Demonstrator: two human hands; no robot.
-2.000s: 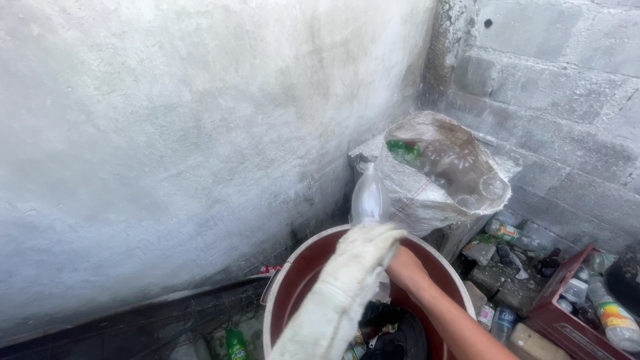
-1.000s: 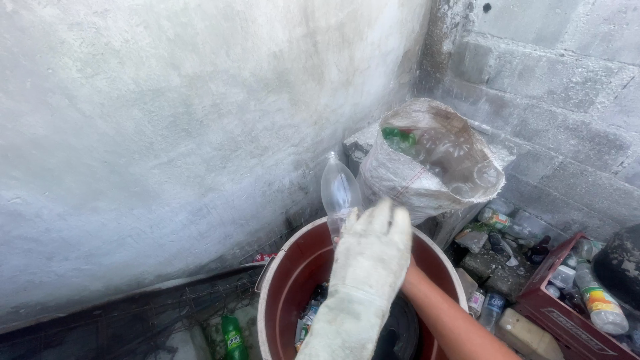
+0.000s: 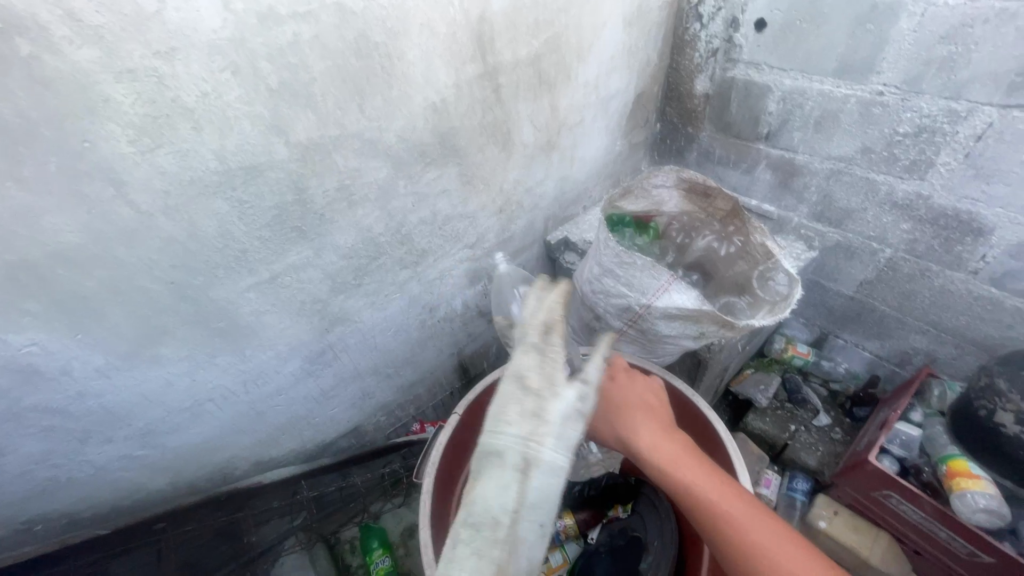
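My left hand (image 3: 544, 360), in a long whitish work glove, reaches over a dark red plastic bucket (image 3: 724, 436), its fingers and thumb spread. A clear plastic bottle (image 3: 510, 296) stands up just behind the gloved fingers; whether they touch it is hidden. My bare right hand (image 3: 632, 404) is beside the glove, inside the bucket's far rim. Its fingers are hidden behind the glove, so its hold cannot be told. Clear plastic shows under the right hand. Lower in the bucket lie a black round thing (image 3: 660, 520) and printed packaging (image 3: 564, 540).
Behind the bucket, a white woven sack (image 3: 640, 312) holds clear and green plastic bottles. At right stand a dark red crate (image 3: 888, 488) with bottles and a black round container (image 3: 996, 416). A green bottle (image 3: 376, 548) lies at lower left. A plastered wall and a block wall meet behind.
My gloved left hand's fingers have spread apart. The upright bottle, which showed more fully one second ago, is now partly behind the glove.
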